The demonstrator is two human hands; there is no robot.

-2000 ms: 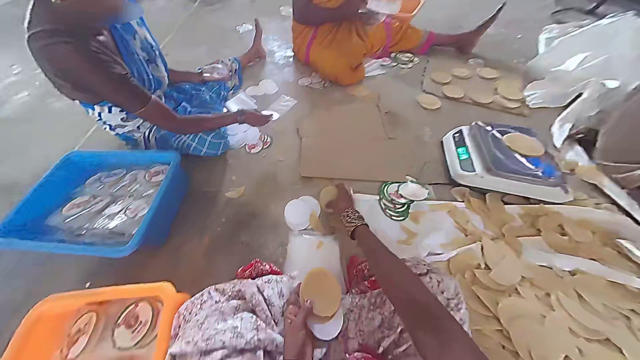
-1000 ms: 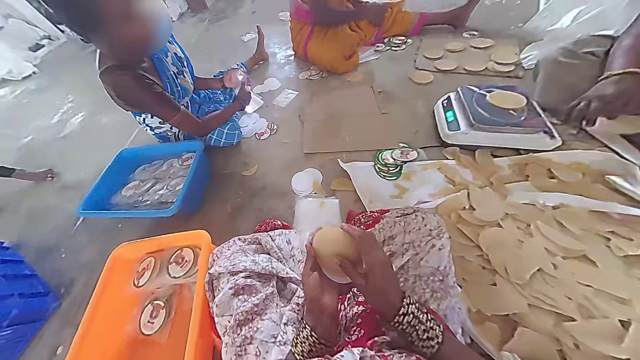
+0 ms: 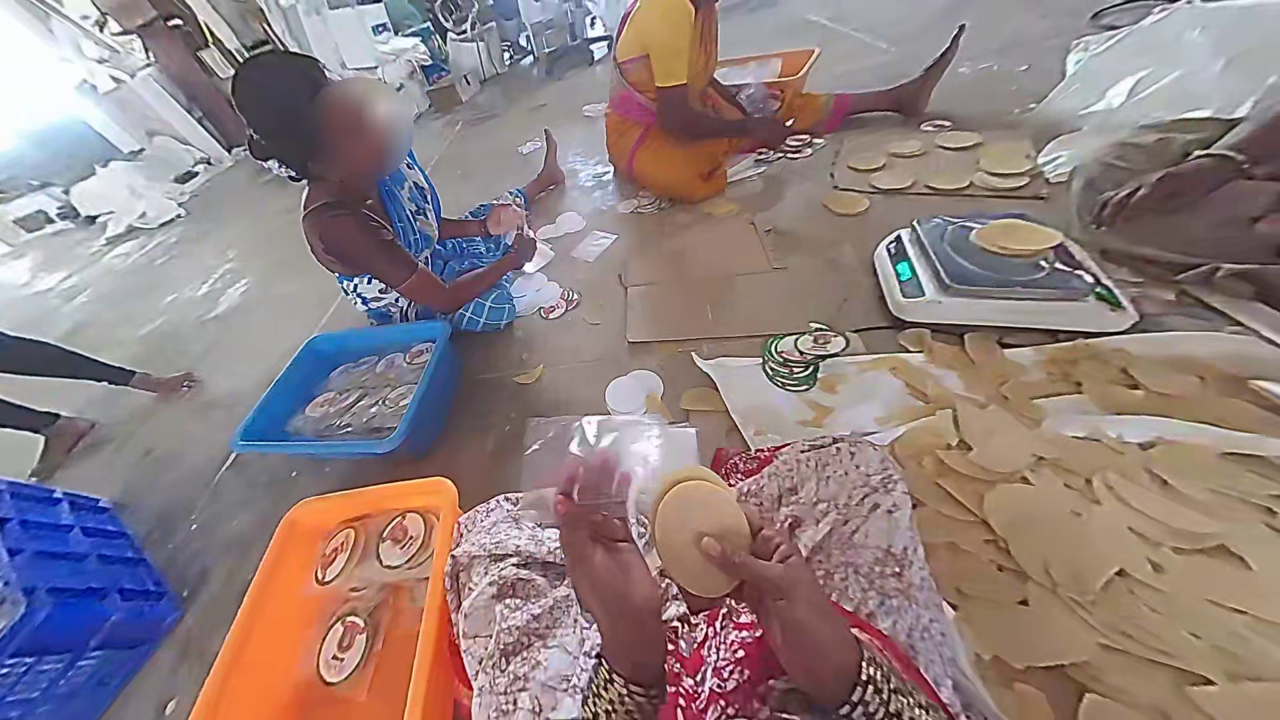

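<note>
My right hand [image 3: 785, 580] is closed on a stack of thin, round, tan discs [image 3: 700, 530], with the thumb across the front. Beside it, my left hand [image 3: 608, 560] is raised, its fingers in or behind a clear plastic bag [image 3: 580, 450]; the glare hides which. More clear bags [image 3: 680, 445] lie just beyond my lap. Past them are white round discs [image 3: 633, 392] on the floor. A pile of green-rimmed round labels [image 3: 790, 362] rests on the white sheet's corner. To the right spreads a large heap of tan discs [image 3: 1090, 530].
An orange tray [image 3: 285, 620] with packed discs stands at my left, a blue tub [image 3: 440, 400] beyond it and a blue crate [image 3: 75, 600] at far left. A digital scale [image 3: 1000, 290] carries tan discs. Two people sit ahead near cardboard [image 3: 730, 305]; another person's legs show at left.
Both hands held the tan stack together a second ago; now my left hand is apart from it, at a clear bag. The view has shifted, showing more of the room.
</note>
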